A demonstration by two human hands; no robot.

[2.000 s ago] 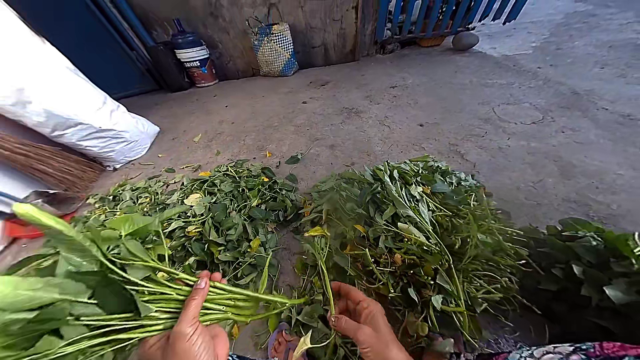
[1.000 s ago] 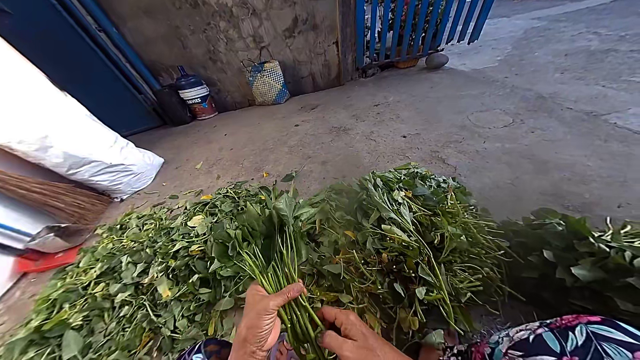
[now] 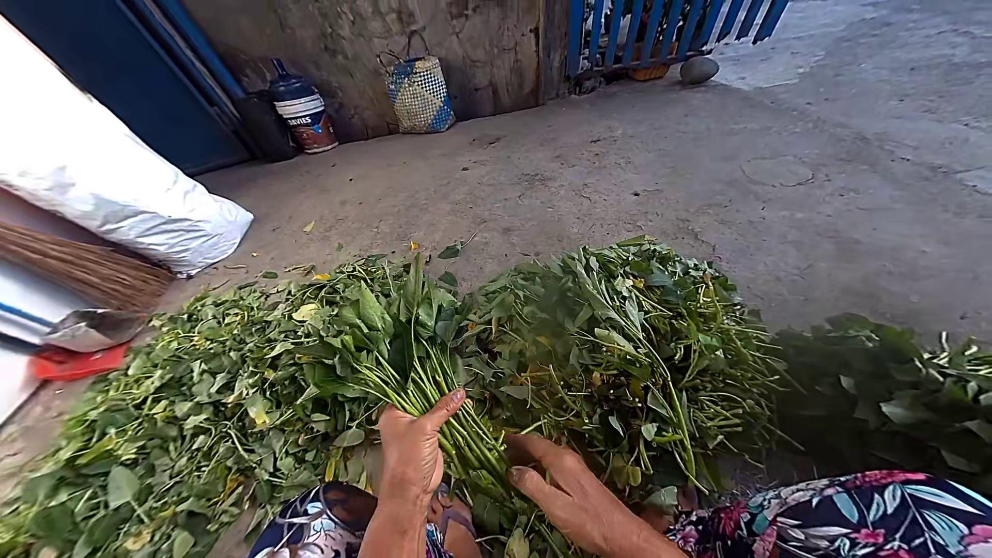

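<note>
A bunch of leafy green stems (image 3: pixel 422 372) is in my left hand (image 3: pixel 415 449), which wraps around the stalks with the leaves pointing up and away from me. My right hand (image 3: pixel 566 492) is at the lower stalk ends, its thumb and fingers closed around them. Beyond and to the left spreads a low heap of loose leaves (image 3: pixel 209 411), some yellow. To the right stands a taller heap of leafy stems (image 3: pixel 643 349). A darker leafy pile (image 3: pixel 883 395) lies at the far right.
At the left are a white sack (image 3: pixel 170 209), a straw broom (image 3: pixel 85 267) and a red dustpan (image 3: pixel 81 360). A paint bucket (image 3: pixel 306 120) and a woven bag (image 3: pixel 420 97) stand by the wall. A stone (image 3: pixel 699 70) sits near the blue gate (image 3: pixel 659 31). My knees in floral cloth (image 3: pixel 837 515) frame the near edge.
Two seconds ago the bunch lay sideways to the left and my right hand held a separate sprig. Now the bunch points away from me and my right hand is at its stalk ends.
</note>
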